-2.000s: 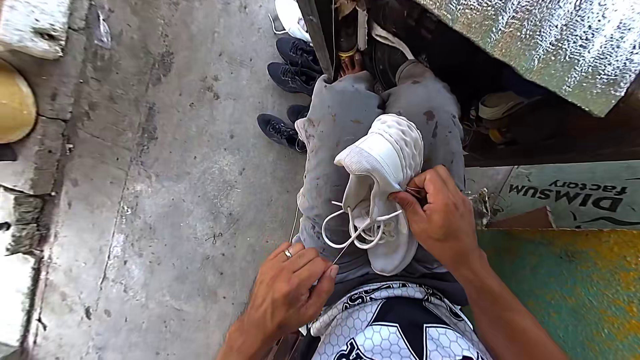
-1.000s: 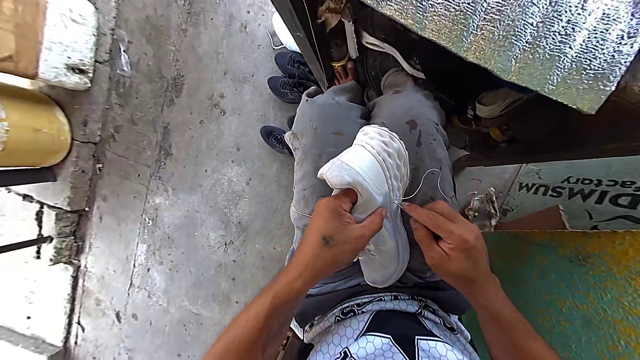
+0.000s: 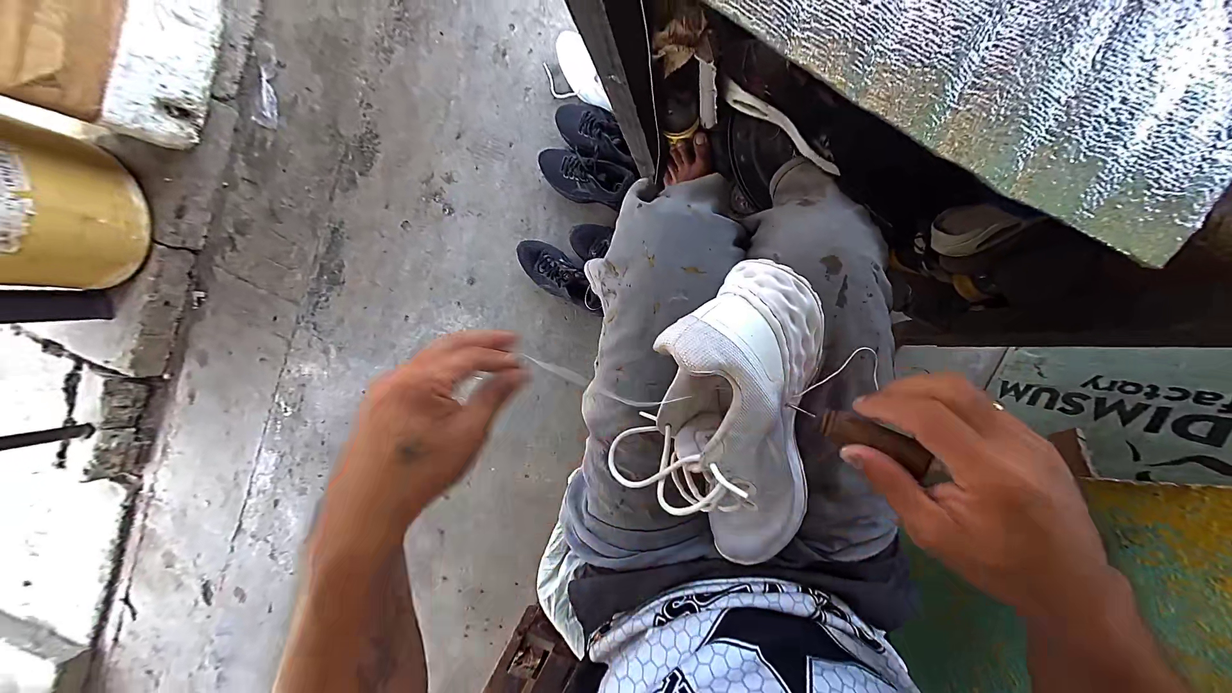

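A white sneaker (image 3: 760, 385) with white laces (image 3: 679, 472) lies on its side across my lap, its sole edge facing right. My left hand (image 3: 433, 414) is off to the left of it, thumb and forefinger pinching a thin thread (image 3: 587, 383) that runs into the shoe's opening. In my right hand (image 3: 972, 472) is a tool with a brown wooden handle (image 3: 876, 443), likely an awl, its thin metal tip pointing at the side of the shoe near the sole. A loop of thread rises from that same spot on the sole edge.
Several black sneakers (image 3: 585, 176) and a white shoe (image 3: 579, 69) stand on the concrete floor (image 3: 423, 241). A metallic foil-covered panel (image 3: 1011, 106) juts in at upper right, above dark shelving. A yellow bucket (image 3: 77, 207) lies at left, and a printed board (image 3: 1136, 404) is at right.
My left hand has left the inside of the shoe and moved left, drawing the thread out. My right hand has moved slightly away to the right, and the wooden handle now shows.
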